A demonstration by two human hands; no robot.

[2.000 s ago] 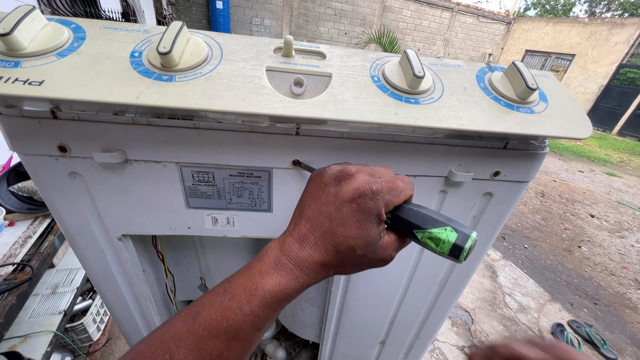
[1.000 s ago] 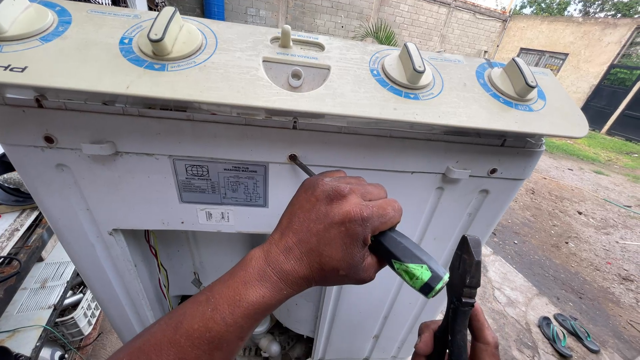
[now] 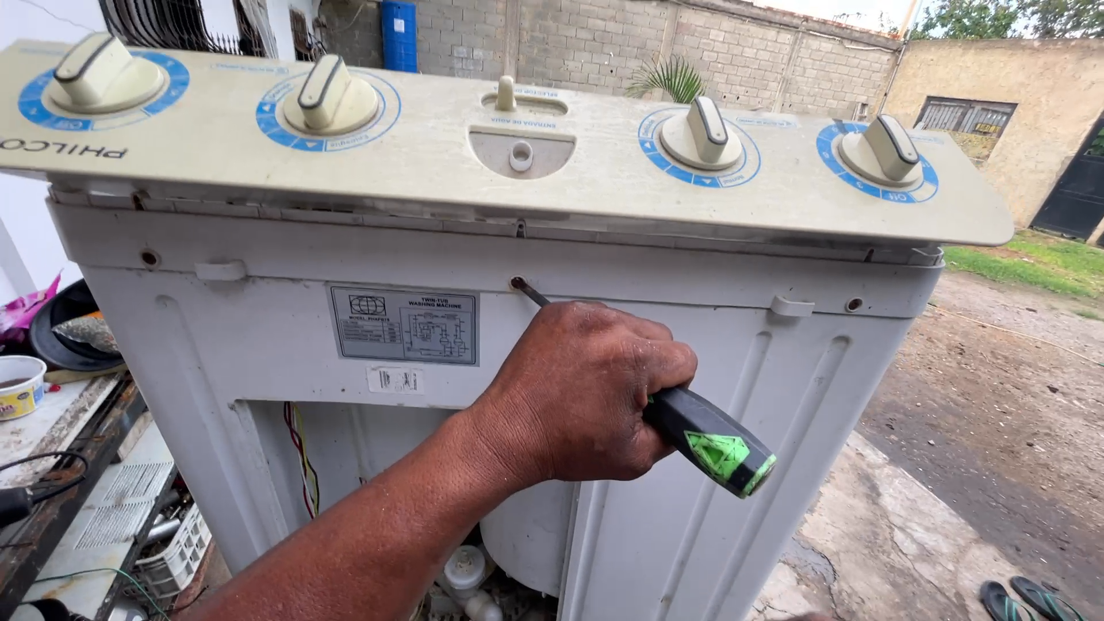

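Note:
My left hand [image 3: 595, 392] is closed around the black and green handle of a screwdriver [image 3: 711, 440]. The screwdriver's shaft slants up to the left, its tip at the middle hole in the upper back panel of a white twin-tub washing machine [image 3: 690, 285]. Above it lies the beige control panel [image 3: 595, 185] with several knobs and a small lever. A grey rating plate [image 3: 405, 325] is left of the shaft. Only a blurred sliver of my right hand [image 3: 806, 617] shows at the bottom edge, so what it holds is hidden.
Coloured wires [image 3: 302, 461] hang in the machine's rear opening, with a white plastic pipe fitting [image 3: 466, 569] lower down. A tub [image 3: 19, 388], cables and a white plastic crate [image 3: 177, 552] are at the left. Sandals [image 3: 1018, 599] lie on the ground at lower right.
One second ago my right hand held pliers beside the screwdriver handle; it has since dropped almost out of view. My left hand stays on the screwdriver at the same hole.

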